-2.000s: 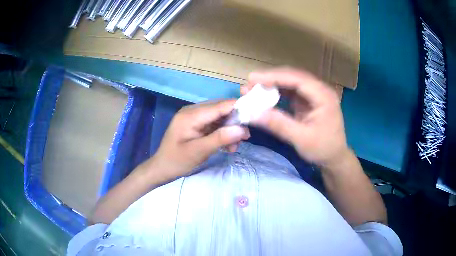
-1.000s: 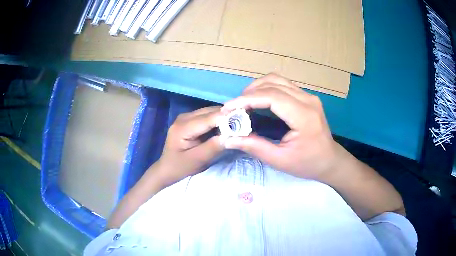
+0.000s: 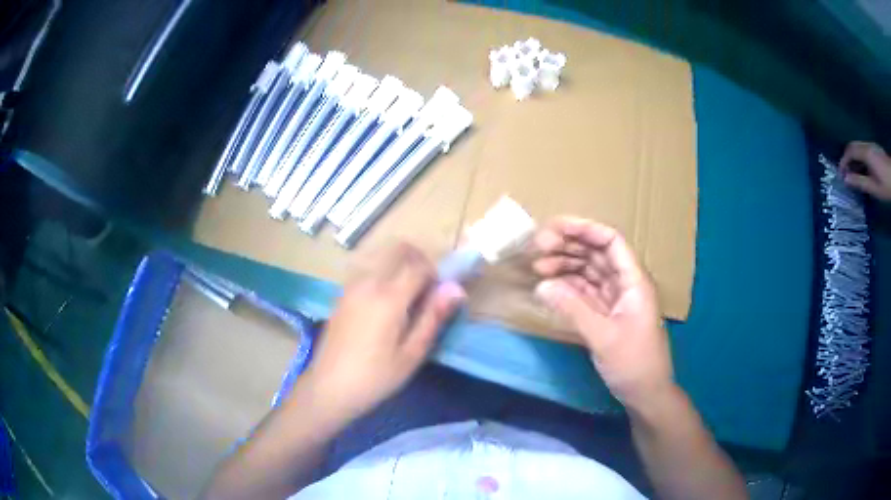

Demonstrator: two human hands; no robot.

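My left hand [image 3: 386, 317] is shut on a silver tube with a white end fitting [image 3: 500, 230], held over the front edge of the cardboard; both are blurred, and the tube's lower part is hidden by the hand. My right hand [image 3: 601, 293] is open and empty just right of the white fitting, fingers curled. A slanting row of tube assemblies [image 3: 376, 161] with white heads at their upper ends lies on the left of the cardboard sheet [image 3: 567, 176]. A small pile of loose white end fittings [image 3: 526, 68] lies at the back of the sheet.
A blue crate [image 3: 122, 366] stands lower left, with a few bare tubes [image 3: 210, 288] at its upper edge. Thin rods [image 3: 845, 293] are heaped on a dark strip at the right. Another person's hand [image 3: 869, 169] is at their upper end.
Both hands have moved forward from my chest to over the cardboard edge. My right hand has let go of the white fitting. The view has shifted, showing the whole row and the loose fittings.
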